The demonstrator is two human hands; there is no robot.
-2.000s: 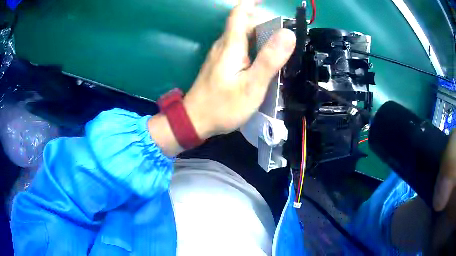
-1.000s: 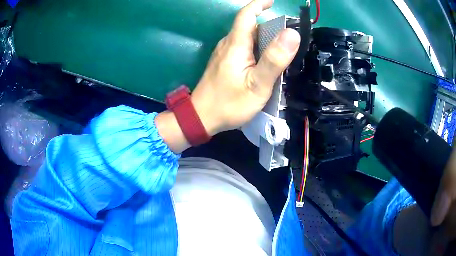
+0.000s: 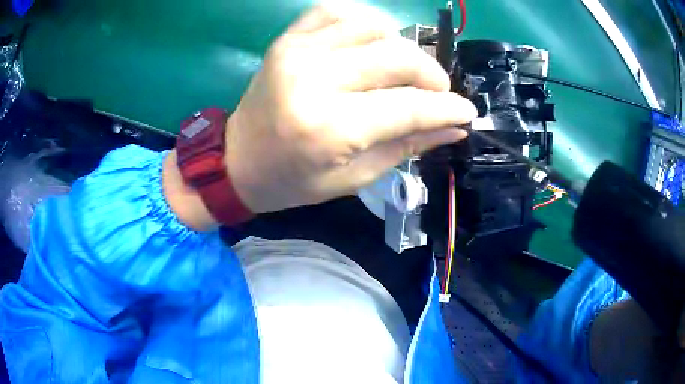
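The black and light-grey chassis assembly (image 3: 499, 195) stands at the centre right. My left hand (image 3: 353, 112) covers its grey side, with the fingertips brought together at the bit's tip; a screw there is too small to make out. The electric screwdriver (image 3: 635, 232) comes in from the lower right, its thin metal bit (image 3: 518, 154) pointing up-left to those fingertips. My right hand (image 3: 620, 341) is dark and mostly hidden or cut off behind the driver. A multicolour wire harness (image 3: 451, 240) hangs from the assembly, with a white plug at its end.
The green bench mat (image 3: 173, 67) lies under and behind the assembly. A thin black cable (image 3: 593, 91) runs from it to the right. A red wire (image 3: 462, 16) rises at its top. A blue-framed object (image 3: 665, 161) stands at the right edge. Clear plastic wrap (image 3: 34, 184) shows at far left.
My left hand has left its flat hold on the assembly's grey side and turned over, its fingertips now at the bit's tip. The screwdriver has shifted slightly right.
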